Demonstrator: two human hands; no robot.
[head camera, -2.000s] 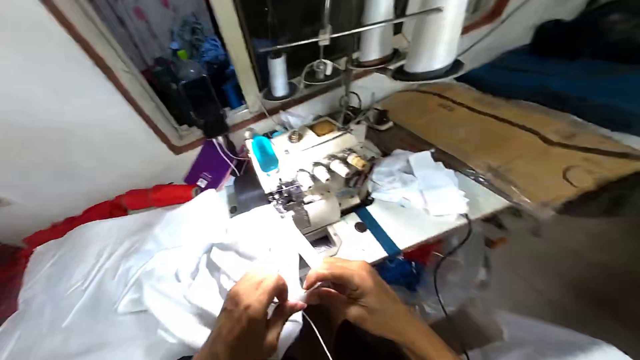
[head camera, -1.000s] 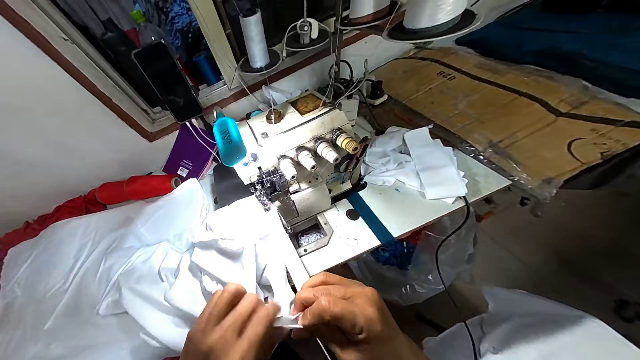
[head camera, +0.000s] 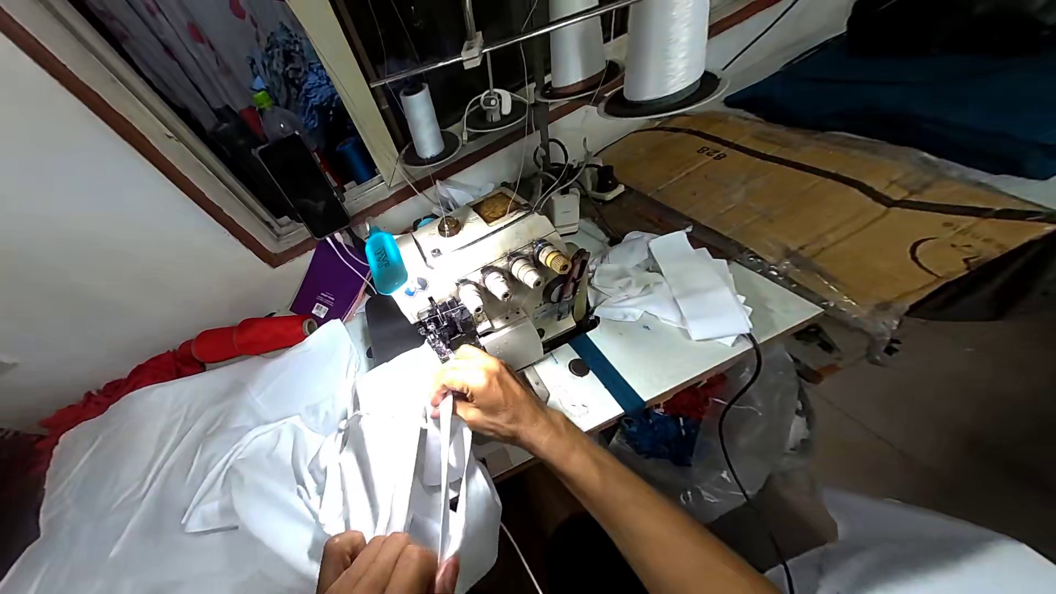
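My right hand (head camera: 487, 396) pinches the upper end of a folded strip of white fabric (head camera: 445, 470), close to the needle area of an overlock sewing machine (head camera: 511, 289). At the bottom of the view, my left hand (head camera: 384, 565) grips the lower part of the same white fabric, its fingertips partly cut off by the frame edge. A large heap of white cloth (head camera: 206, 462) spreads left of both hands. White thread cones (head camera: 422, 122) stand on the rack behind the machine.
Folded white pieces (head camera: 701, 289) lie right of the machine. A blue bottle (head camera: 385, 262), a phone (head camera: 304, 186) and a red thread cone (head camera: 254, 338) are at left. Cardboard (head camera: 825, 206) lies on the right; a black cable (head camera: 730, 437) hangs from the table (head camera: 767, 309).
My hands were together at the near edge of the cloth; now they are apart. The right hand has moved up toward the machine with the fabric, while the left is low in view.
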